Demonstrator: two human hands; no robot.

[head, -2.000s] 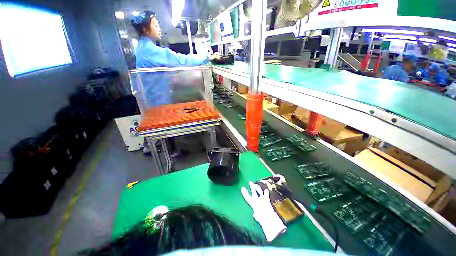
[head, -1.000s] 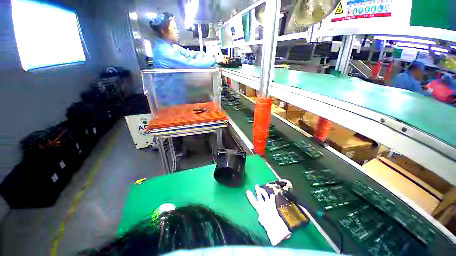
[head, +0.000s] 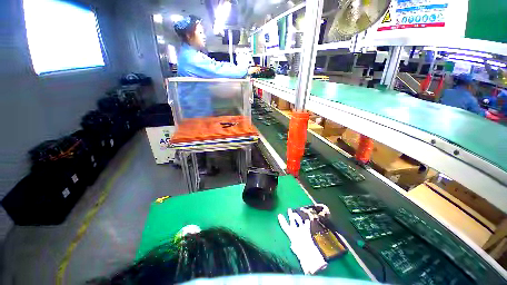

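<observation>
Neither of my hands is in view. My dark hair and a pale blue edge fill the bottom middle. In front is the green bench mat (head: 222, 214). A limp white work glove (head: 303, 242) lies at its right, against a dark stand with a yellow-gold patch (head: 328, 244). A glossy black round cup (head: 260, 188) stands near the far right corner. A small white reel with a green rim (head: 188, 231) is partly hidden by the hair. A tiny yellow item (head: 162, 198) lies at the far left corner.
Circuit boards (head: 372, 224) lie on the dark lower conveyor at right, below the light-green belt (head: 389, 103). An orange-wrapped post (head: 297, 143) stands beyond the bench. A cart with orange sheets (head: 214, 131) stands ahead, a person in blue (head: 203, 65) behind it. Black crates (head: 41, 195) line the left wall.
The view has turned slightly left, so the bench, cart and post appear further right. The glove, stand and cup keep their places on the mat.
</observation>
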